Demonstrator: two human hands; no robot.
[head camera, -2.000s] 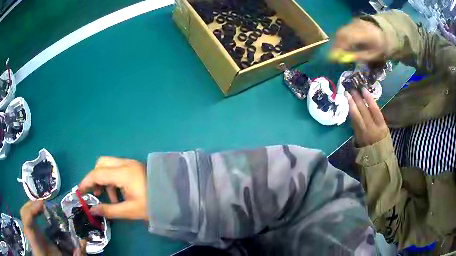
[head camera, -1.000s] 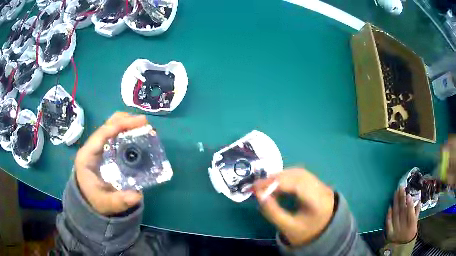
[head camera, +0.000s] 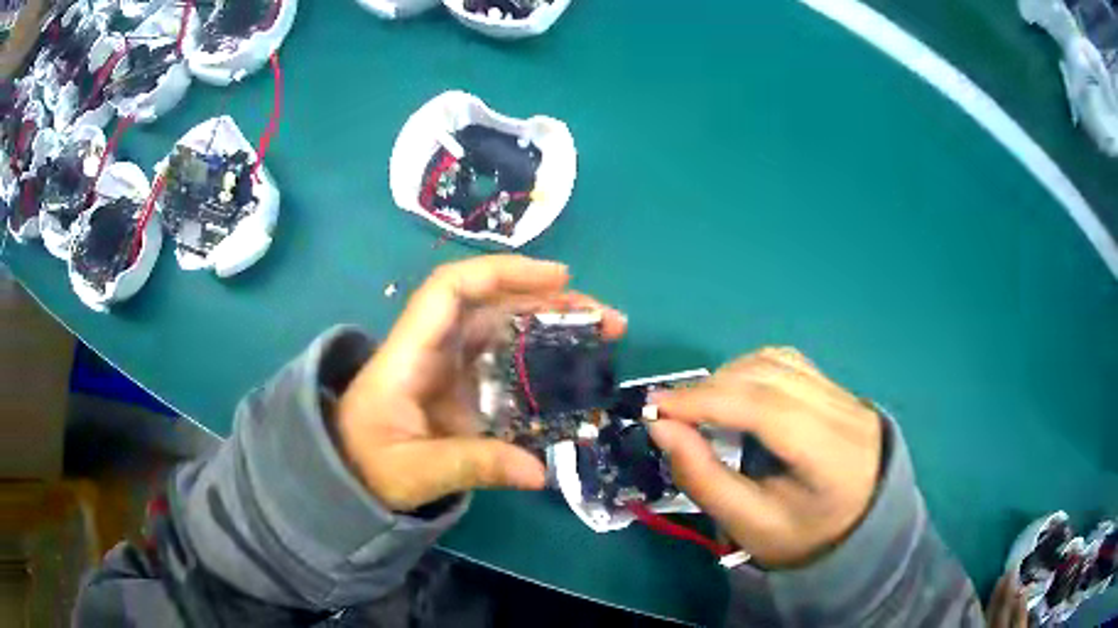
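Note:
My left hand (head camera: 448, 386) holds a dark square circuit board (head camera: 566, 366) by its edges, above the left part of a white housing (head camera: 592, 497). A thin red wire runs across the board. My right hand (head camera: 766, 454) pinches a tiny white plug (head camera: 650, 412) between thumb and fingertip, just right of the board; the two look apart. The housing lies on the green bench, partly hidden by both hands, with dark parts inside. A thicker red lead (head camera: 674, 529) comes out of its front side and ends in a white connector (head camera: 734, 559) below my right hand.
Another white housing (head camera: 411, 160) with a dark inside and red wires lies behind my hands. Several housings with boards and red leads (head camera: 218, 196) crowd the left. A cut-off housing (head camera: 509, 15) is at the top. More units (head camera: 1067, 567) and part of another person's hand are at the lower right.
The view has shifted. My left hand has turned the board, so the lens no longer shows, and brought it beside the housing. My right hand now holds a small plug close to the board.

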